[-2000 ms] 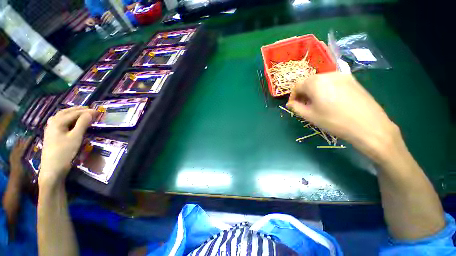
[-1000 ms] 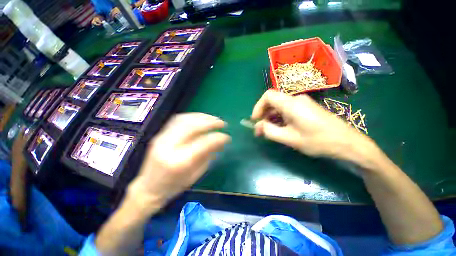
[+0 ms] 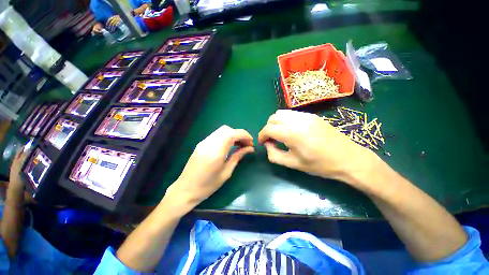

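My left hand (image 3: 217, 161) and my right hand (image 3: 295, 140) are over the green mat, fingertips almost touching. Thumb and forefinger of each are bent towards each other; anything thin between them cannot be made out. An orange-red bin (image 3: 344, 88) with pale cotton swabs (image 3: 311, 85) stands beyond my right hand. A loose heap of used swabs (image 3: 360, 128) lies to its right, partly behind my right hand. At left, a black foam tray (image 3: 155, 140) holds several phone frames with pink-red rims; the nearest phone frame (image 3: 103, 168) glares white.
A second tray with phone frames (image 3: 60, 133) lies further left, and another person's hand (image 3: 19, 166) is at its near end. A clear zip bag (image 3: 382, 64) lies right of the bin. Across the bench are another person's hands (image 3: 113, 21) and a red container (image 3: 159, 19).
My left hand has left the nearest tray and come to the middle. My right hand has come left from the bin area. A small pale item seen at its fingertips a second ago no longer shows.
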